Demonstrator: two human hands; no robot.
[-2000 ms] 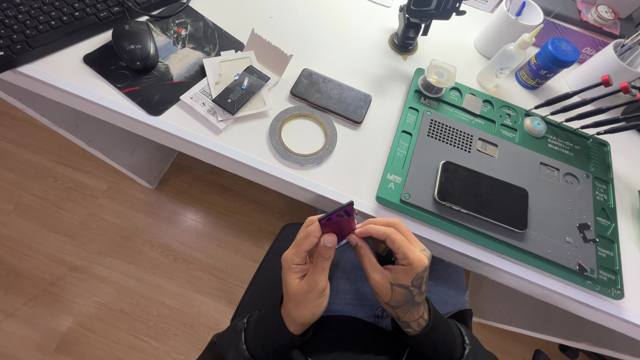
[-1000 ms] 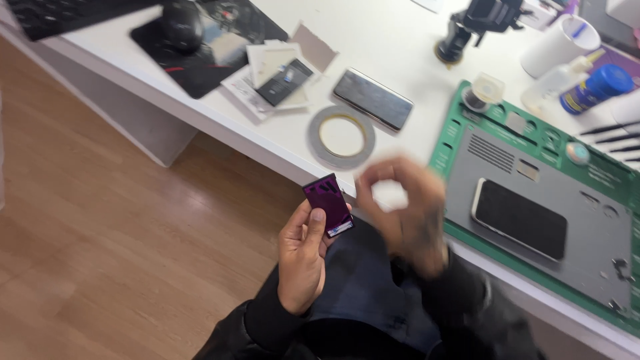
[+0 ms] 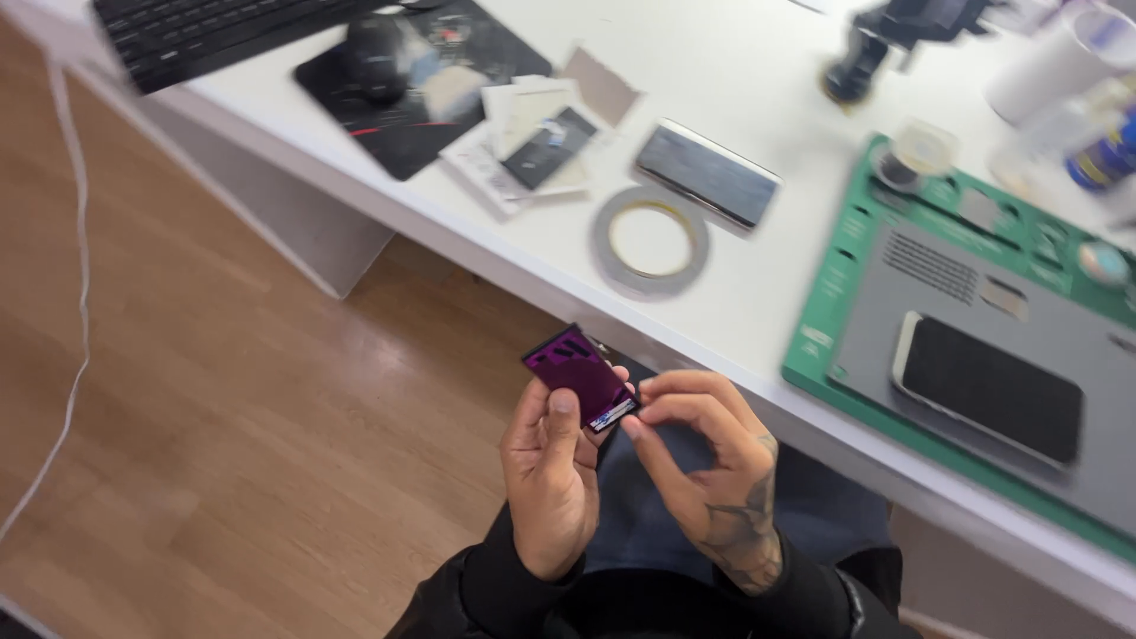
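Observation:
My left hand holds a small flat rectangular part with a purple film face, thumb on its face and fingers behind it. The part is tilted, with a pale strip bearing writing at its lower end. My right hand is at that lower right corner, thumb and fingertips close around it; whether they grip the edge cannot be told. Beyond the hands, on the white desk, lie a roll of grey tape and a dark phone. Another phone lies screen up on the green and grey repair mat.
A black keyboard, a mouse on a mouse pad and opened packaging lie at the left of the desk. A black stand, a white cup and a blue bottle stand at the back right.
One second ago my right hand was raised away from the part with something white at its fingers; now it is back at the part's lower corner. My left hand still holds the part.

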